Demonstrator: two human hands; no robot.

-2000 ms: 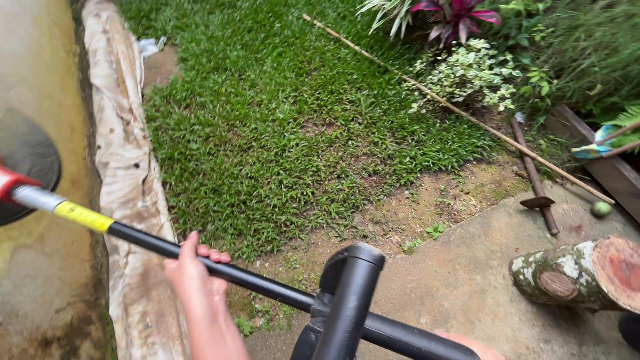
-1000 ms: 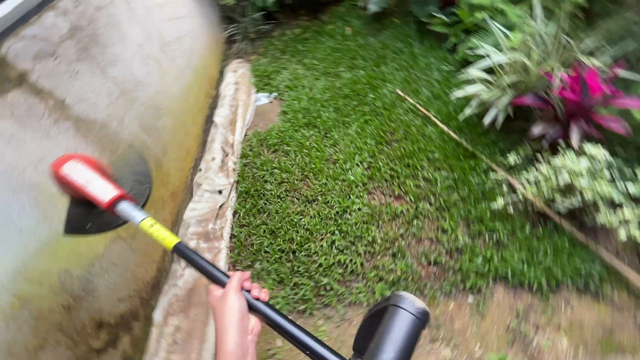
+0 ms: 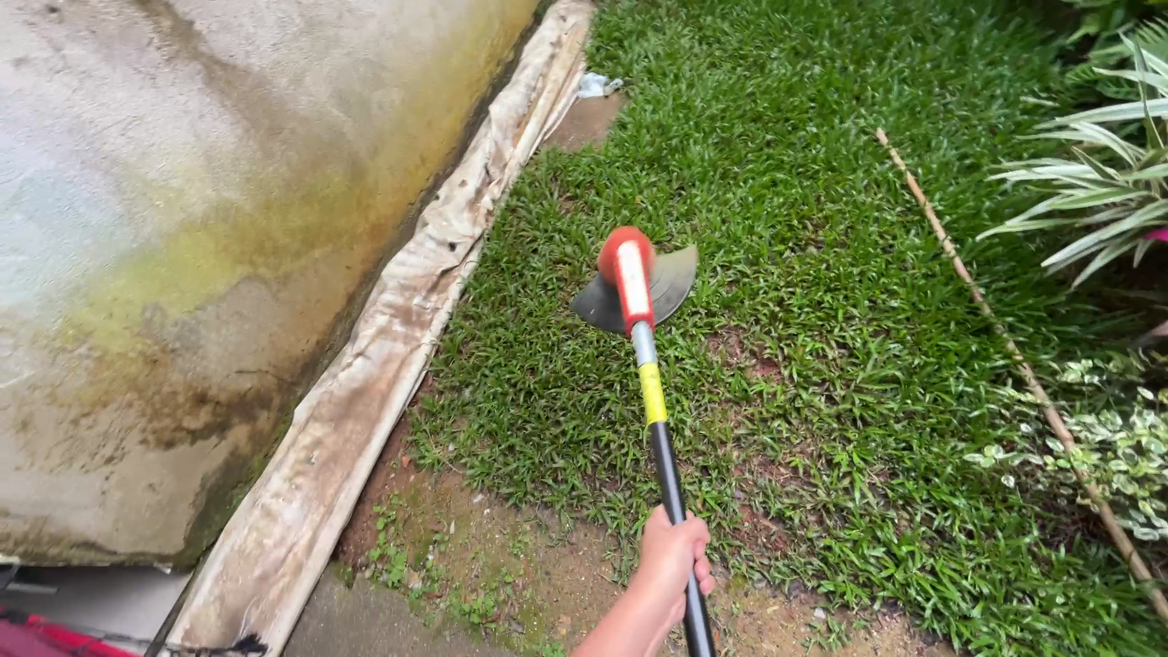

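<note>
A string trimmer (image 3: 653, 392) with a red motor head, a dark guard and a black shaft with a yellow band points away from me. Its head is over the grass, right of the cloth strip. My left hand (image 3: 673, 557) grips the black shaft near the bottom of the view, fingers wrapped around it. The lower end of the shaft runs out of the frame, and my right hand is not in view. Whether the cutting line is spinning cannot be told.
A stained wall (image 3: 228, 228) stands at the left, with a dirty folded cloth strip (image 3: 365, 365) along its base. A long thin stick (image 3: 995, 328) lies on the lawn (image 3: 785, 201) at the right, beside a striped-leaf plant (image 3: 1104, 173). Bare soil and concrete (image 3: 383, 611) border the grass below.
The trimmer head has swung from in front of the wall to over the grass, with my left hand still on the shaft. The view has turned left.
</note>
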